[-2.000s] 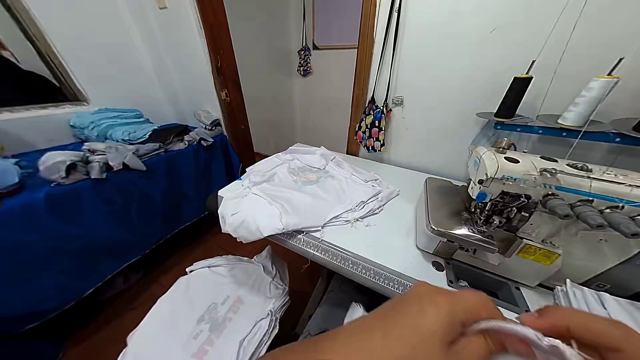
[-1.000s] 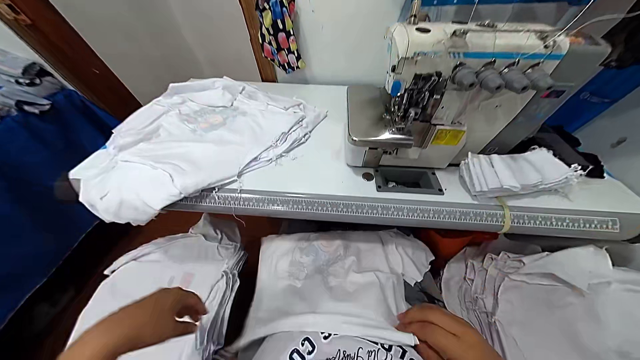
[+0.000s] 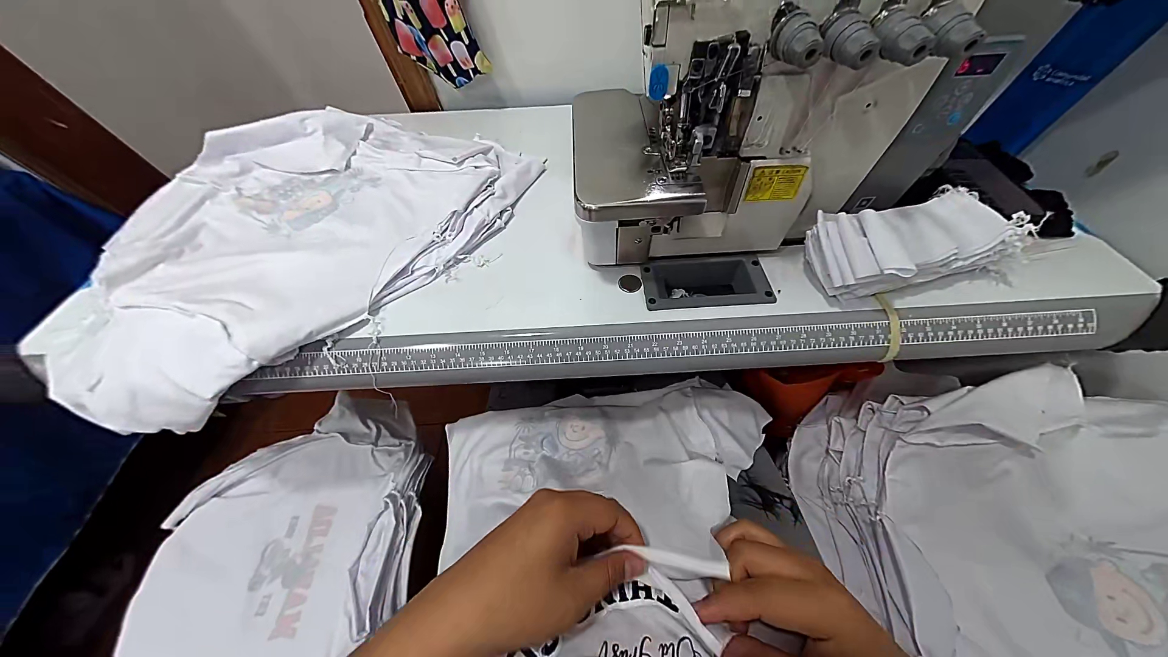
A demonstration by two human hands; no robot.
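Note:
At the bottom centre, my left hand (image 3: 566, 557) pinches the white fabric edge of a garment (image 3: 639, 625) with black lettering. My right hand (image 3: 776, 584) grips the same edge a little to the right, and a narrow white strip stretches between the two. Just beyond both hands lies a white printed garment piece (image 3: 584, 456), below the table's front edge. An overlock sewing machine (image 3: 712, 155) stands on the white table (image 3: 511, 301), with a stack of small white fabric pieces (image 3: 912, 242) at its right.
White garments are heaped on the table's left end (image 3: 246, 246). Stacks of printed white pieces lie lower left (image 3: 301, 547) and lower right (image 3: 985, 511). An orange container (image 3: 803, 392) shows under the table edge, which bears a ruler strip (image 3: 675, 347).
My hands were apart one second ago, the left over the left stack; now they are close together on the garment edge. The view has turned right and down since the first frame.

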